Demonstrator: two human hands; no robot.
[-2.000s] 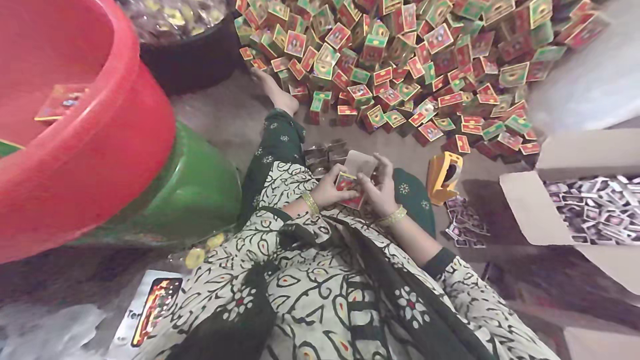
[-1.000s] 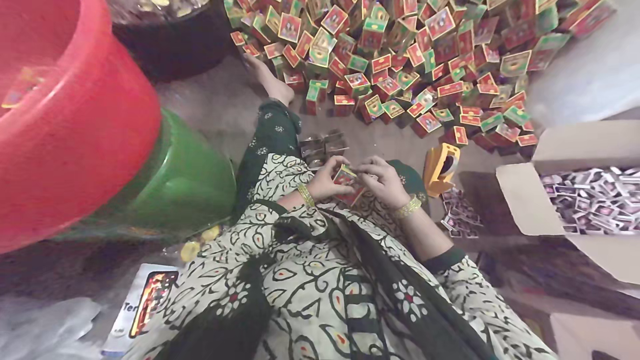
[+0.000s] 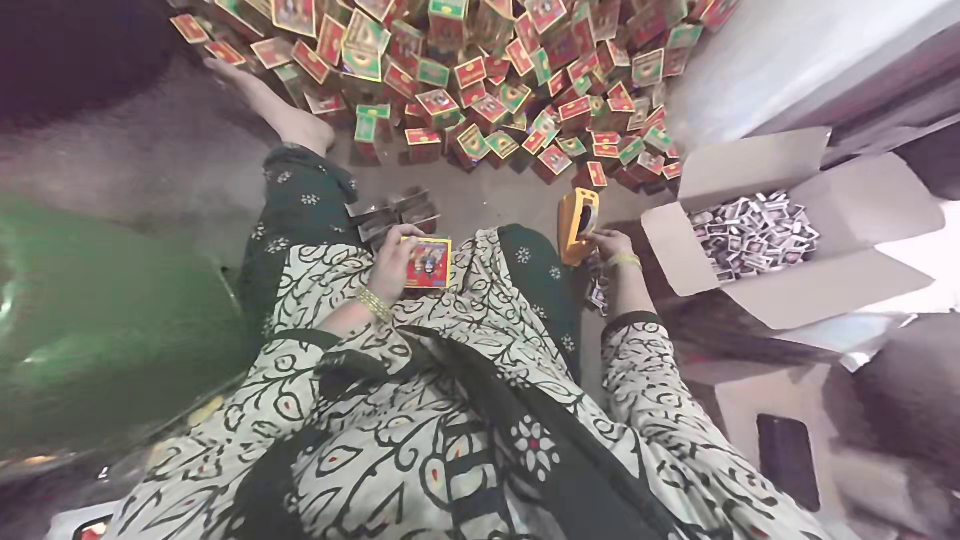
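Observation:
My left hand (image 3: 391, 262) is closed on a small red printed cardboard box (image 3: 429, 264) with a yellow edge, held over my lap. Out to the right, my right hand (image 3: 609, 246) has its fingertips at the lower side of a yellow tape dispenser (image 3: 576, 225), which stands on the floor beside my knee. Whether the fingers grip the dispenser or tape from it is not clear. Small printed pieces (image 3: 598, 291) lie on the floor just below the dispenser, partly behind my right wrist. Dark packets (image 3: 394, 214) lie between my legs.
A large heap of red and green boxes (image 3: 487, 112) spreads across the floor ahead. At the right stands an open cardboard carton (image 3: 682, 251) holding many small printed pieces (image 3: 757, 232). A green tub (image 3: 112, 322) is at the left. A dark phone-like object (image 3: 787, 459) lies lower right.
My right hand has moved away from the box, out to the right to the yellow dispenser. My left hand still has the box, its printed face now showing. The view has shifted.

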